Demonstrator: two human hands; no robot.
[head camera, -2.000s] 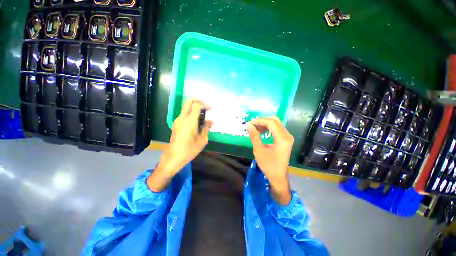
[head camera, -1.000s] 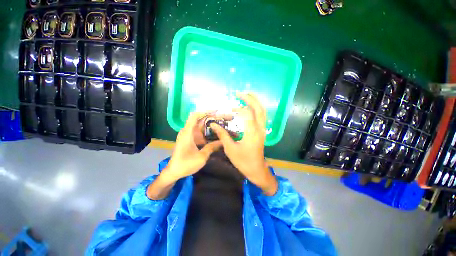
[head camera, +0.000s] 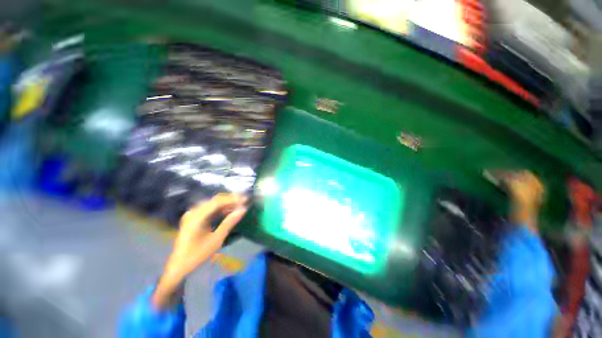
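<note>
The whole view is blurred. My left hand (head camera: 204, 231) is at the near right corner of the glossy black left blister tray (head camera: 198, 142), fingers curled; whether it holds something cannot be told. My right hand (head camera: 526, 193) is far out to the right, beyond the far edge of the black right blister tray (head camera: 455, 247); its fingertips are too blurred to show a part. The bright green parts tray (head camera: 396, 214) lies between my hands, with glare inside it. Two small gold-coloured units, one nearer the left (head camera: 327, 104) and one further right (head camera: 410, 140), lie on the green mat.
A dark item with a yellow label (head camera: 30, 100) and a person's blue sleeve (head camera: 14, 158) are at the left. Blue seating (head camera: 63, 185) is beyond the bench's near edge. A red edge (head camera: 576, 270) runs along the far right. Red and brightly lit things stand behind the bench.
My hands have parted: the left has moved to the left tray, the right far to the right. The dark unit between them is no longer visible there. The camera has turned, showing more bench.
</note>
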